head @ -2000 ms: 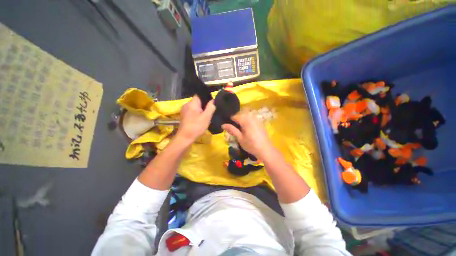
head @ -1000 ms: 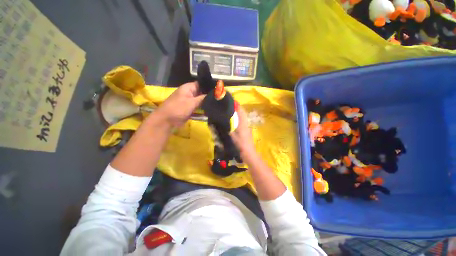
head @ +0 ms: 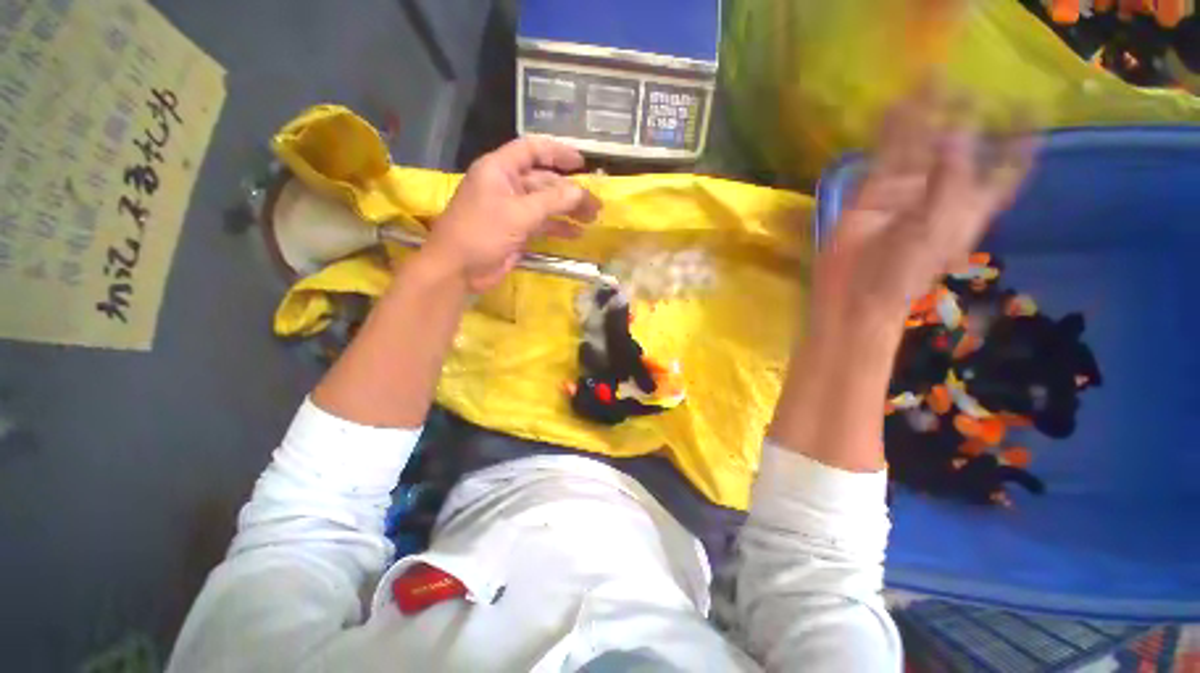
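My left hand (head: 513, 217) is empty, with fingers apart and bent, over the filling nozzle (head: 559, 267). My right hand (head: 921, 217) is raised over the near-left part of the blue tote, motion-blurred, with fingers spread and nothing visible in it. A blurred orange and dark smear (head: 921, 40) shows beyond its fingertips, over the yellow sack; I cannot tell its shape. A limp plush penguin skin (head: 612, 362) lies on the yellow work cloth (head: 724, 381), just below the nozzle tip. Whitish fiberfill (head: 671, 270) lies loose beside the tip.
The blue tote (head: 1132, 487) at right holds several penguin skins (head: 1040, 368). The large yellow sack (head: 803, 92) beyond it holds more penguins (head: 1132, 33). The counting scale (head: 616, 105) stands at the top. The grey machine with a handwritten notice (head: 99, 171) is at left.
The plump penguin has left my hands. My right hand has moved right and up, away from the nozzle. My left hand has opened. The skin on the cloth stays near the nozzle tip.
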